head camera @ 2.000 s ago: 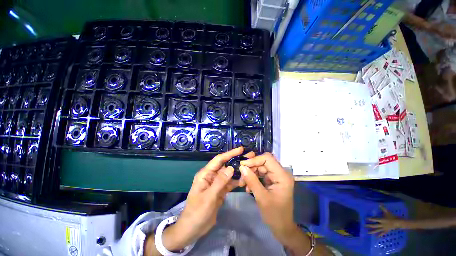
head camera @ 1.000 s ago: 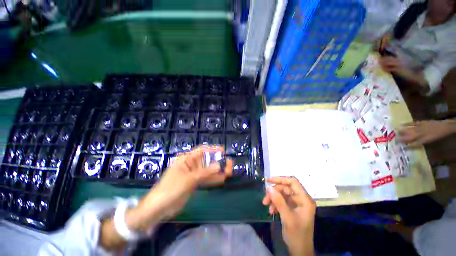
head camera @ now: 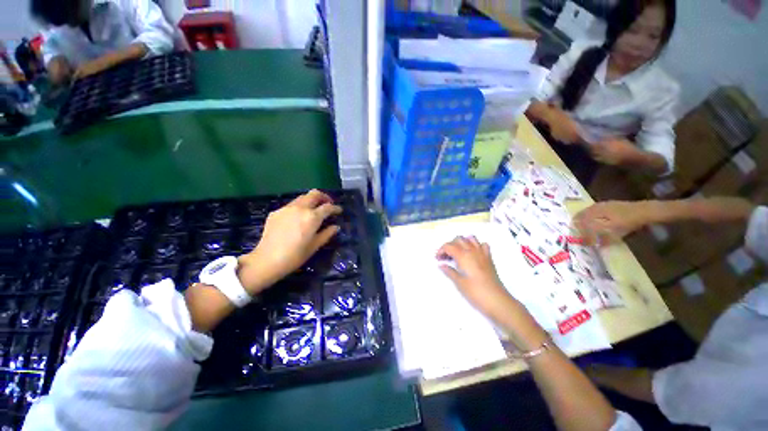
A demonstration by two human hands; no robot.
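The black blister tray (head camera: 341, 364) lies on the green bench, with round black parts in its square pockets. My left hand (head camera: 295, 236) is over the tray's upper right, fingertips down at a pocket. Its fingers hide whatever may be under them. The white sheets (head camera: 434, 328) lie right of the tray. My right hand (head camera: 476, 269) is over their upper part, fingers bent and fingertips at the paper. Any dot at them is too small to tell.
A second black tray (head camera: 34, 295) is at the far left. A blue file basket (head camera: 434, 143) stands behind the sheets. White and red cards (head camera: 547, 227) lie right, with another person's hand (head camera: 610, 220) over them. Two more people are beyond.
My hands have parted. My left hand, which held a black part, has moved forward to the tray's upper right. My right hand has moved forward onto the sheets. The view has shifted upward.
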